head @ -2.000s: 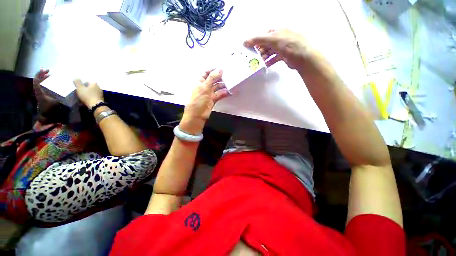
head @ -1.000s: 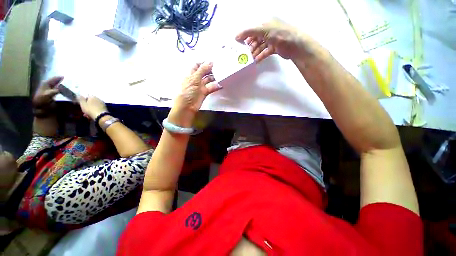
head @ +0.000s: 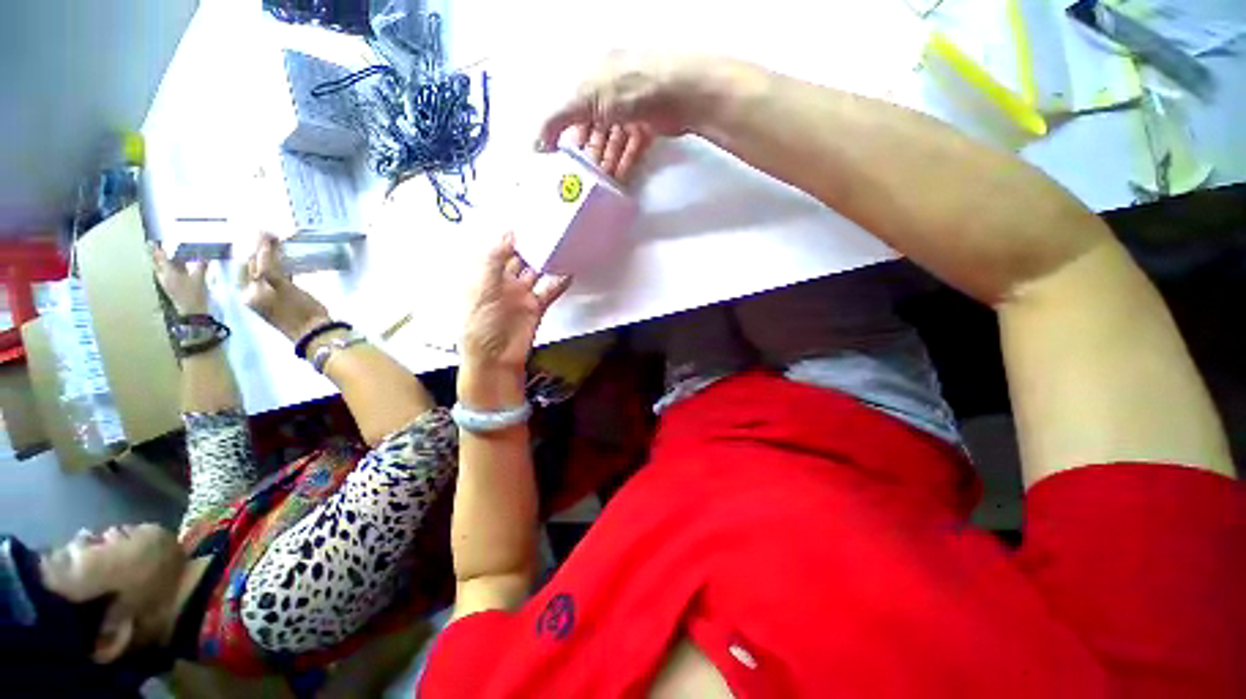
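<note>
A small white box (head: 554, 219) with a round yellow mark on its upper face is held just over the near part of the white table (head: 711, 260). My left hand (head: 506, 307) has its fingertips at the box's near left end. My right hand (head: 631, 116) holds the far right end, with fingers bent around it. A side face of the box shows towards me. The box's underside is hidden.
A tangled bundle of black cables (head: 424, 130) lies beyond my left hand. White cartons (head: 317, 103) stand behind it. A neighbour's hands (head: 280, 294) work at left. Yellow strips (head: 987, 85), a grey knife (head: 1145, 44) and scraps lie at right. Brown cardboard (head: 130, 321) is far left.
The view has swung left, so the table things sit differently in the picture. The box remains between my hands and is tilted so more of its side shows. The neighbour's hands have moved onto the table.
</note>
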